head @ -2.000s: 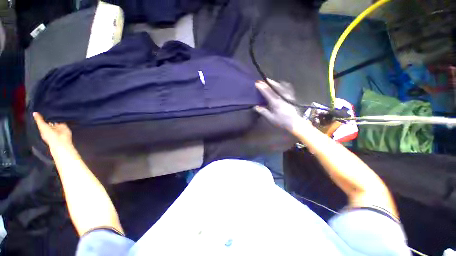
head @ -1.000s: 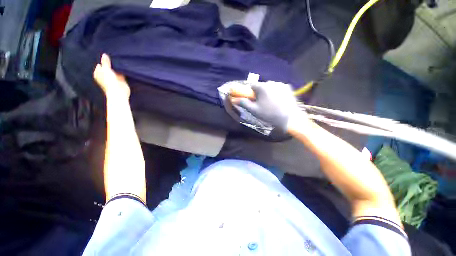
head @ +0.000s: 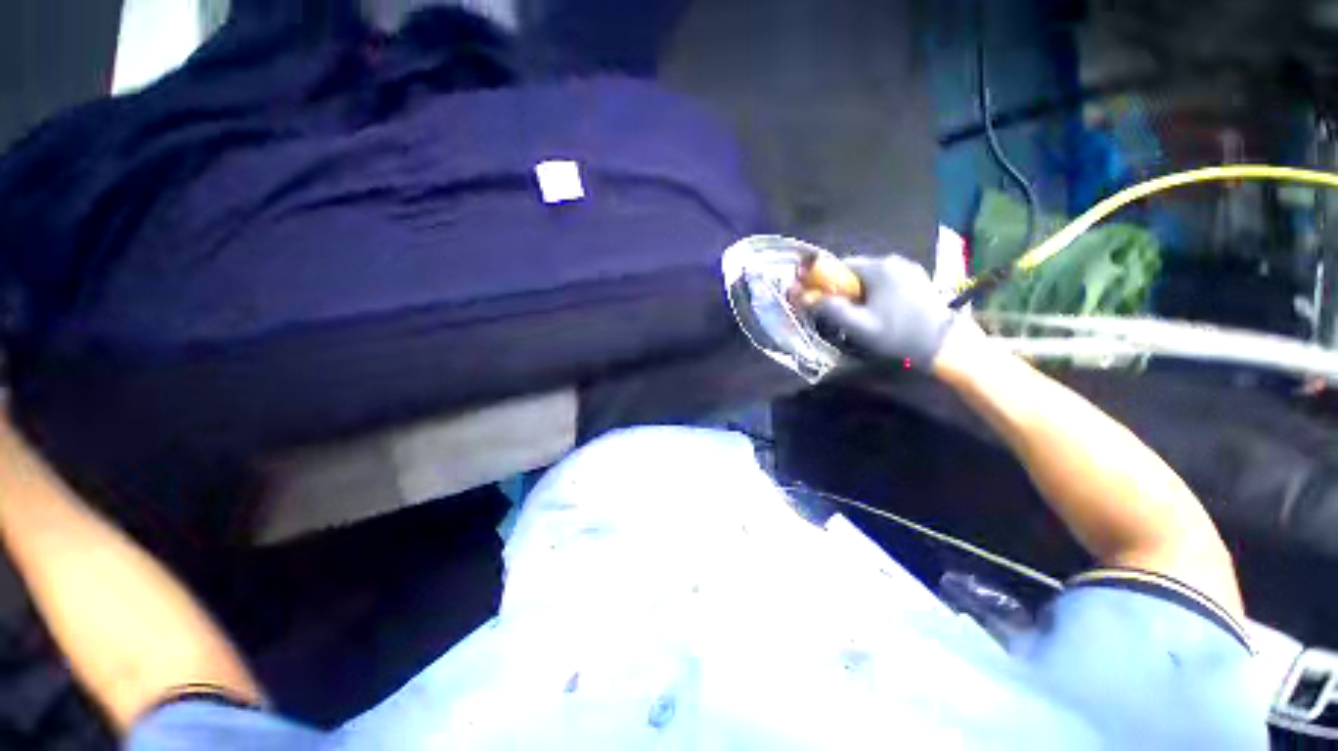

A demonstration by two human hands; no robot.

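Observation:
A navy garment (head: 440, 250) lies spread over the long dark padded arm, with folds bunched at its back and a small white tag (head: 559, 181) on top. My right hand (head: 892, 311), in a thin grey glove, is closed around the orange-brown handle of a silver steam iron (head: 778, 311). The iron is at the right end of the garment; whether it touches the cloth I cannot tell. My left forearm reaches to the left edge of the picture, where the hand is cut off.
A yellow hose (head: 1174, 179) and a whitish steam hose (head: 1159, 342) run right from the iron. A crumpled green cloth (head: 1093, 264) lies beyond them. A pale grey patch (head: 484, 448) shows under the arm. A pale bar (head: 159, 37) is at the back left.
My right hand went from bare of the iron to gripping it over the garment, then moved to the garment's right end. My left hand has left the picture at the left. The view has shifted.

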